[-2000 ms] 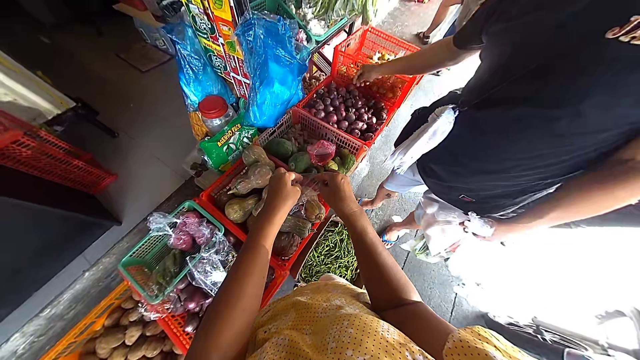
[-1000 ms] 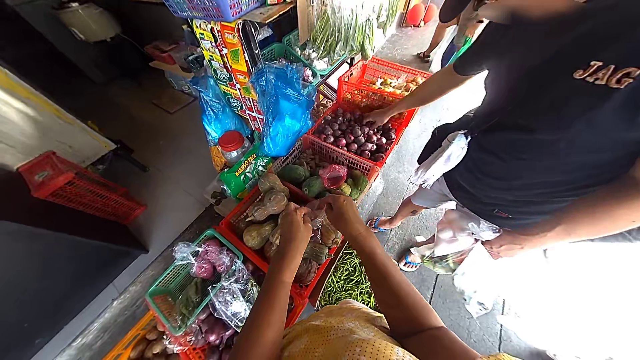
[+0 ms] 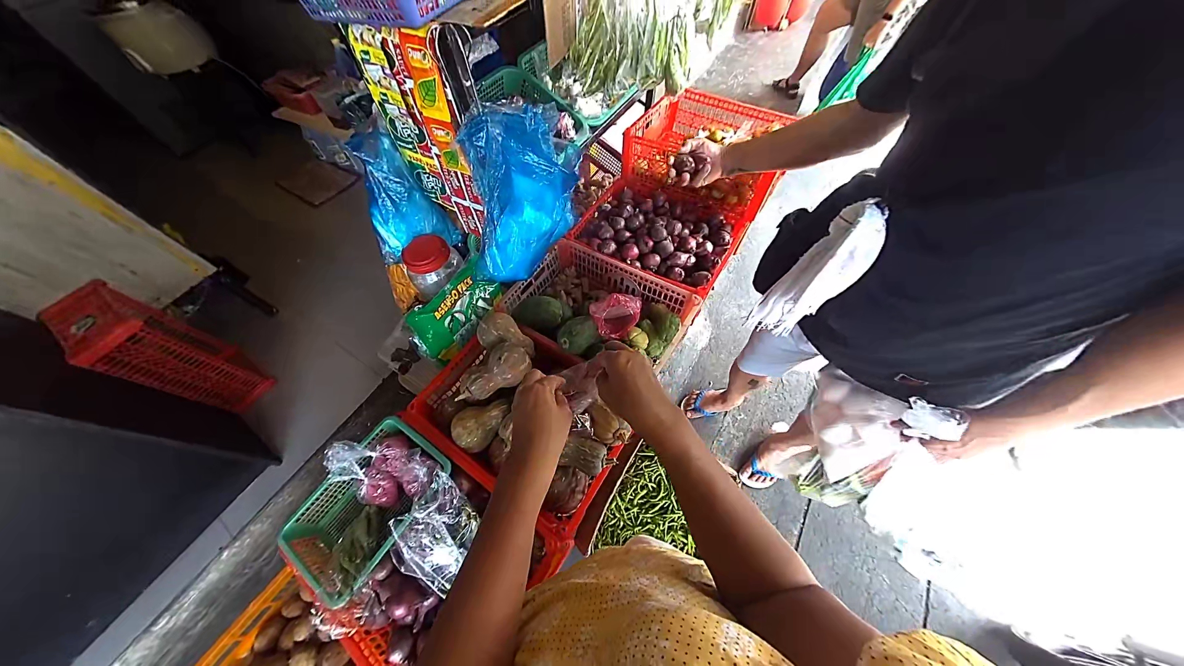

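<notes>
My left hand (image 3: pixel 542 403) and my right hand (image 3: pixel 629 377) pinch a thin clear plastic bag (image 3: pixel 580 384) between them, over a red crate of squashes (image 3: pixel 479 425). The bag looks pinkish and its contents cannot be made out. Just beyond my hands, a crate holds green papayas (image 3: pixel 577 335), other green produce and a red plastic bag (image 3: pixel 616 315). Below my right forearm lie green chili peppers (image 3: pixel 646 504). A person's hand (image 3: pixel 699 161) at the back holds several small red onions above a red crate of red onions (image 3: pixel 659 236).
The person in a dark shirt (image 3: pixel 1017 213) stands at right, with a filled plastic bag (image 3: pixel 856 430) in the other hand. Blue plastic bags (image 3: pixel 518 190) hang by sachet strips. A green basket (image 3: pixel 310 518) with bagged onions sits at lower left, above potatoes (image 3: pixel 296 634). A red crate (image 3: pixel 148 347) lies farther left.
The other person's hand has risen from the red onions with several in it. My hands stay together on the plastic bag above the squashes. The view has shifted somewhat.
</notes>
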